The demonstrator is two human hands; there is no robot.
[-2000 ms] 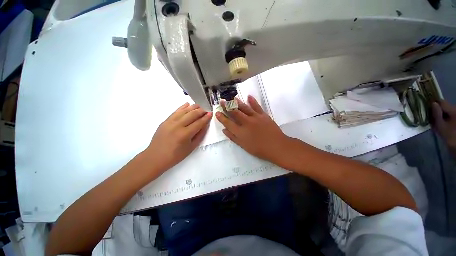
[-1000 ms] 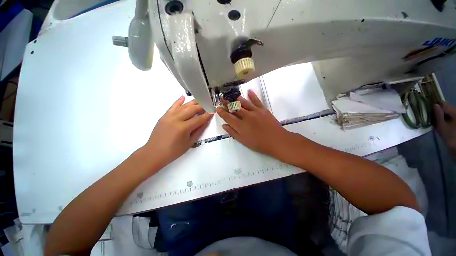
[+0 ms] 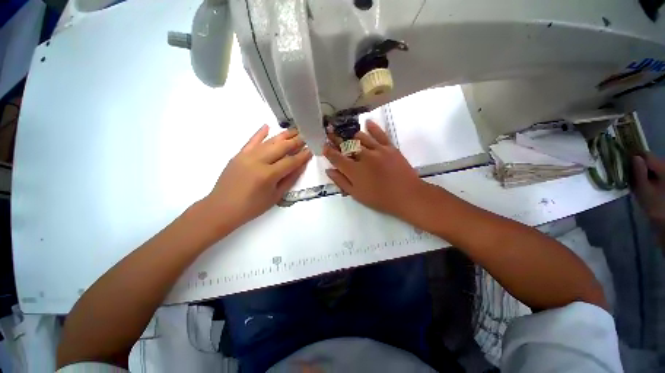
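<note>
A white garment panel [image 3: 436, 125] with dotted dark lines lies on the machine table under the sewing machine [image 3: 481, 51]. My left hand [image 3: 259, 173] lies flat on the cloth left of the presser foot. My right hand [image 3: 379, 169] lies on it to the right, fingertips close beside the foot and the small ribbed block [image 3: 351, 148]. The fingers of both hands are spread and press on the cloth; neither grips it visibly. The machine head and my fingers hide most of the needle area. A metal plate edge [image 3: 313, 193] shows between my hands.
Stacked small white pieces [image 3: 538, 154] lie at the right, beside scissors with dark green loops [image 3: 607, 160]. Another person's hand [image 3: 648, 182] is at the right edge. The lamp-like body [image 3: 211, 45] hangs at upper left. The scale [image 3: 349, 246] runs along the front edge. White bundles [image 3: 492, 309] hang below.
The panel has moved away from me under the machine, uncovering more of the metal plate edge. Both hands have stayed beside the foot. The camera view has shifted slightly.
</note>
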